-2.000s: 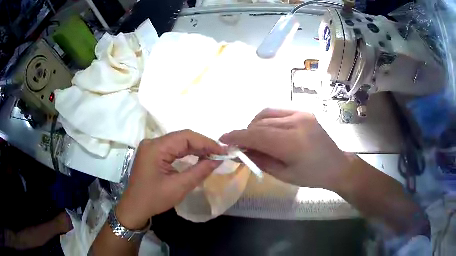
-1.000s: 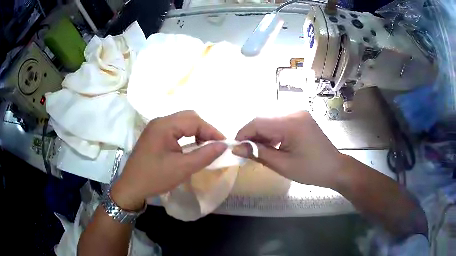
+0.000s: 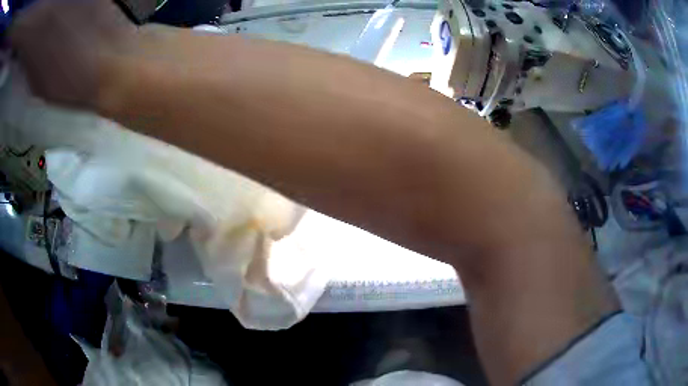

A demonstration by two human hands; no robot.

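Observation:
My right forearm crosses the view from the lower right to the upper left. My right hand (image 3: 64,56) is blurred at the upper left edge, over cream-white cloth (image 3: 113,188); its fingers are unclear, so I cannot tell if it grips anything. My left hand is not in view. The cloth is blurred at the left, and part of it hangs over the table's front edge. The sewing machine head (image 3: 471,49) stands beyond my arm, which covers the area in front of its needle.
A ruler scale runs along the white table's front edge (image 3: 392,294). Black-handled scissors (image 3: 588,203) lie at the right, beside a tray (image 3: 645,202) with small tools. A blue tassel (image 3: 615,134) hangs above them. White material (image 3: 143,347) lies below the table at the lower left. The lamp (image 3: 388,38) is behind my arm.
Both hands pinched a white strip in front of me before. My right hand has swung to the far upper left, and my left hand has left the view. The cloth has shifted left.

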